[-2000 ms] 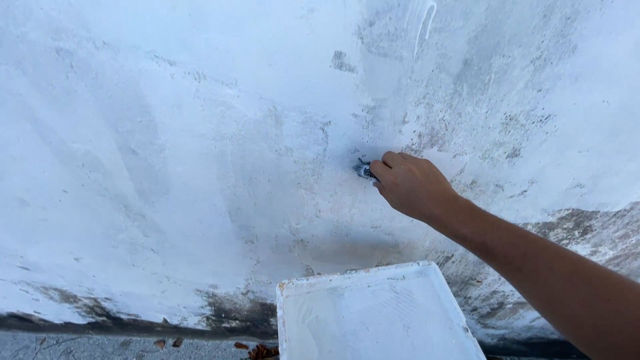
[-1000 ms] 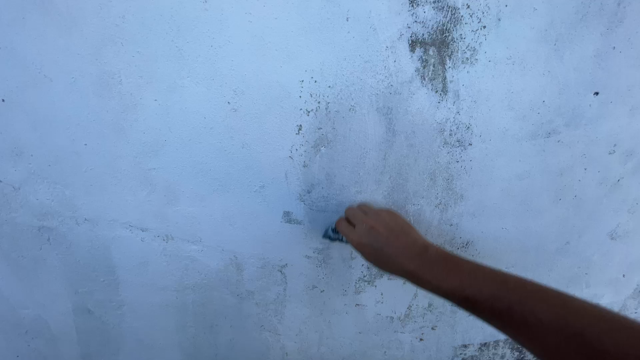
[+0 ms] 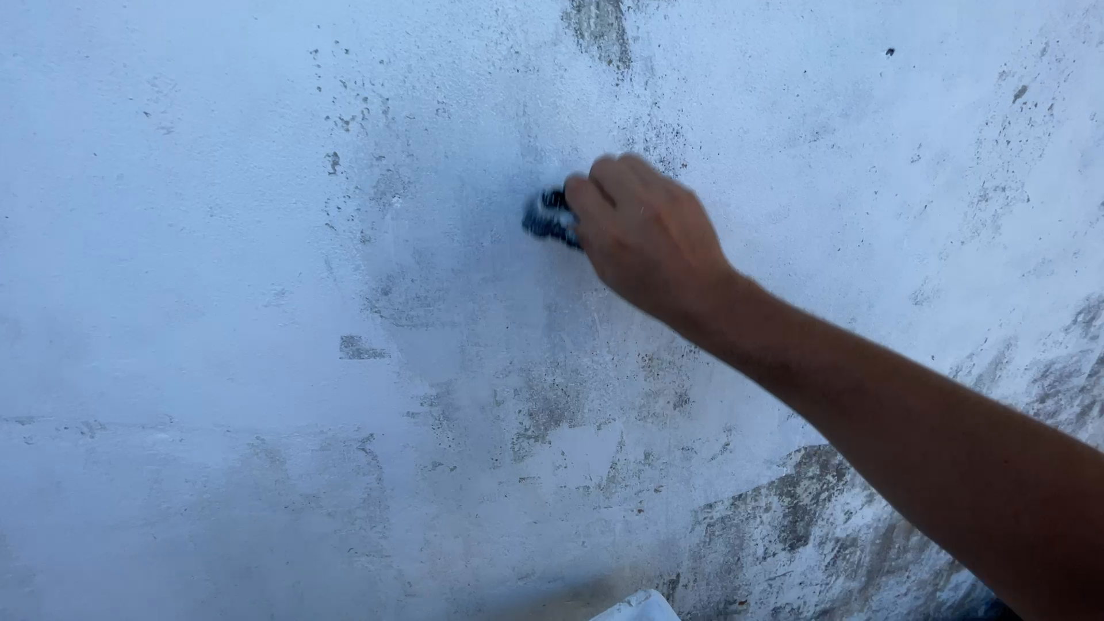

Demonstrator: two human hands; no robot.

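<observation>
My right hand [image 3: 647,233] reaches in from the lower right and grips a small dark blue and white object [image 3: 550,217], blurred by motion, whose kind I cannot tell. Its end past my fingers is at the face of a whitewashed wall [image 3: 216,259], which has dark specks and worn patches around the hand. My fingers hide the rest of the object. My left hand is out of view.
The corner of a white container or tray [image 3: 640,607] shows at the bottom edge. Rough, dark, peeling patches [image 3: 806,496] mark the wall's lower right, and a worn grey patch [image 3: 599,30] lies at the top.
The view has shifted a lot. My right hand, still gripping the object, has moved up the wall relative to the small grey mark. Most of the white tray seen earlier is now out of view.
</observation>
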